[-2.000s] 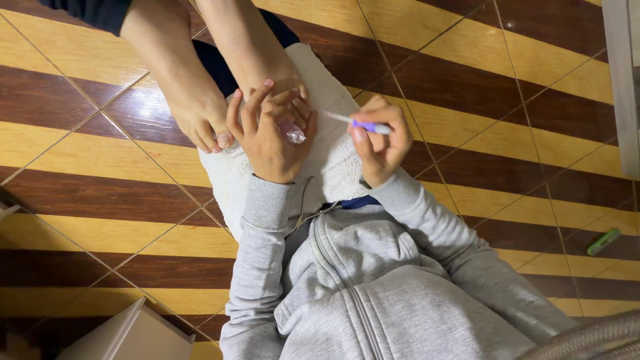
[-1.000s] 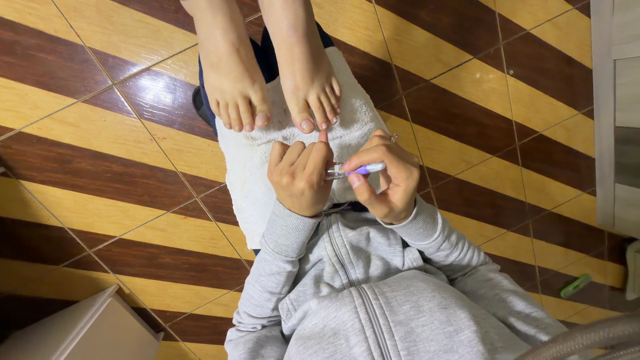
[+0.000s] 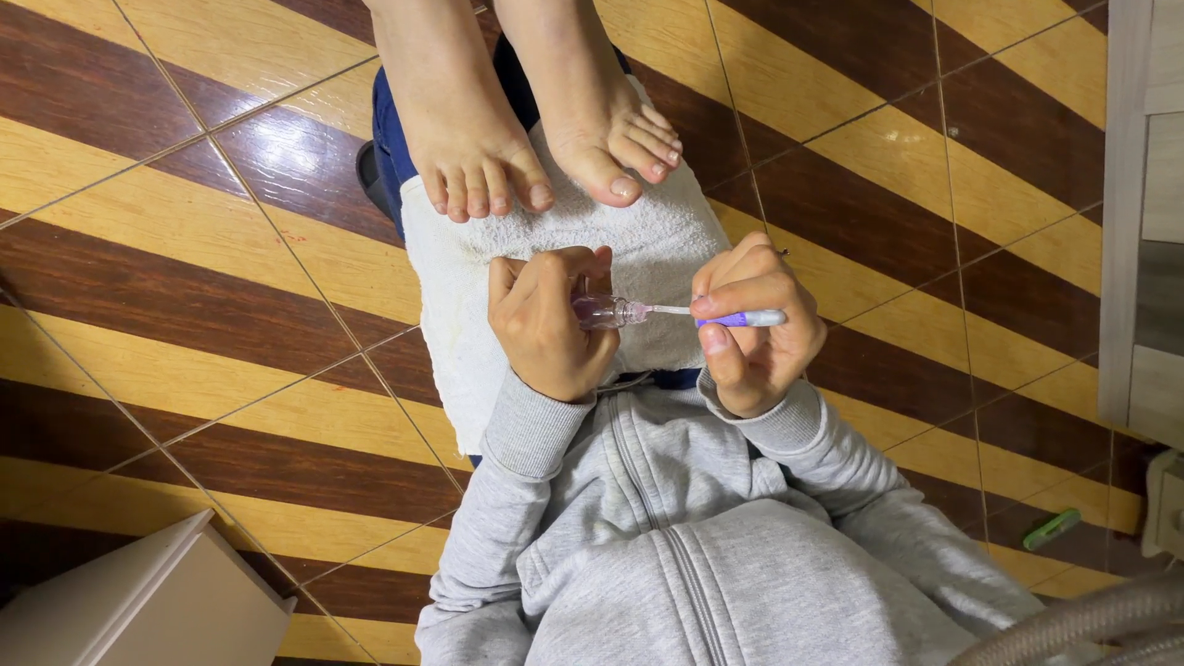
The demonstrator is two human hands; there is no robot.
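My left hand [image 3: 553,319] holds a small clear nail polish bottle [image 3: 603,312] on its side, the open neck facing right. Between the thumb and fingers of my right hand [image 3: 760,319] is the bottle's purple and silver cap [image 3: 743,318], its thin applicator brush [image 3: 671,309] reaching to the bottle's mouth. A white towel [image 3: 564,240] lies across my lap under both hands. Another person's two bare feet [image 3: 462,120] rest at the towel's far edge, above my hands in the view; the big toenail of the foot on the right looks shiny.
Striped brown and yellow floor tiles [image 3: 268,342] surround my lap. A pale box-like piece of furniture [image 3: 185,592] stands at the lower left. At the right edge is a grey wood-look cabinet [image 3: 1116,213], with a small green object [image 3: 1052,529] on the floor below it.
Two seconds ago my left hand was at the other person's foot and the brush was raised beside it. Both hands are now away from the feet, with brush and bottle together.
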